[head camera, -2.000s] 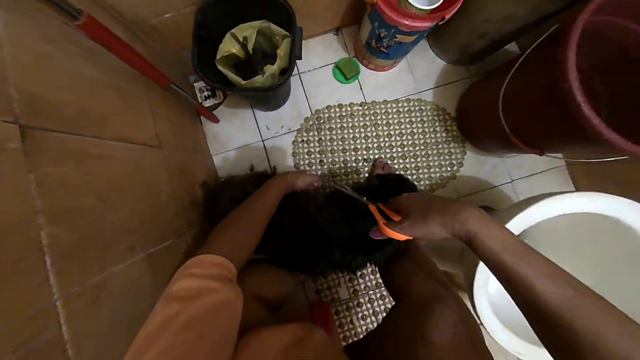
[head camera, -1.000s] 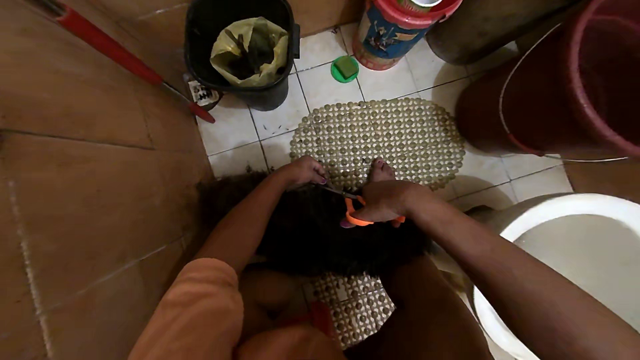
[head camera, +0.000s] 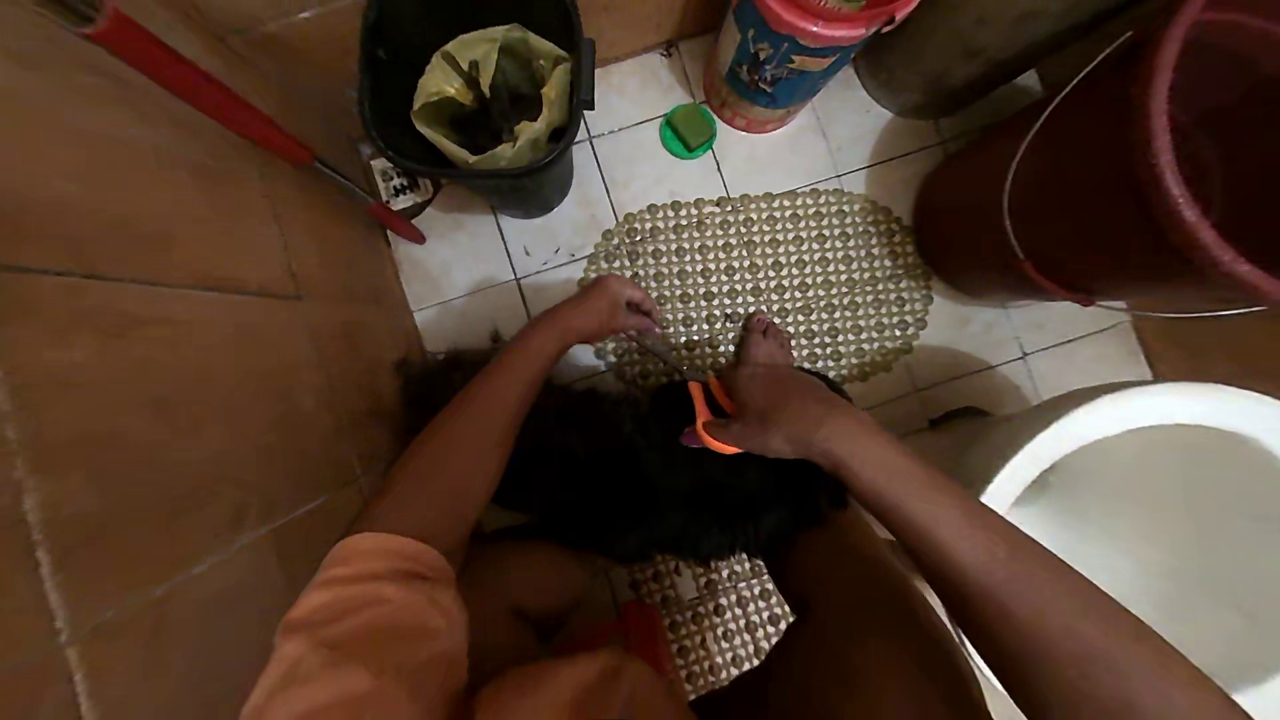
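Note:
A black-furred animal (head camera: 650, 470) lies across my lap between my legs; its head cannot be made out. My right hand (head camera: 775, 405) grips orange-handled scissors (head camera: 712, 415) above the fur, their blades pointing left. At the blade tips, my left hand (head camera: 612, 308) has its fingers pinched together; whether they hold a tuft of fur is too small to tell. My bare foot (head camera: 765, 340) shows just beyond the right hand, on a pebbled bath mat (head camera: 760, 250).
Beyond the mat stand a black bin (head camera: 530, 190) with a yellowish bag, green soap (head camera: 690, 127) on a green dish and a printed bucket (head camera: 775, 65). A dark red pail (head camera: 1040, 200) and a white-rimmed tub (head camera: 1060, 430) are at right. A red-handled pole (head camera: 200, 85) leans at left.
Both hands have moved since one second ago: the left is now over the mat's near-left edge, with the scissors' blades angled up toward it. The scissors remain in the right hand.

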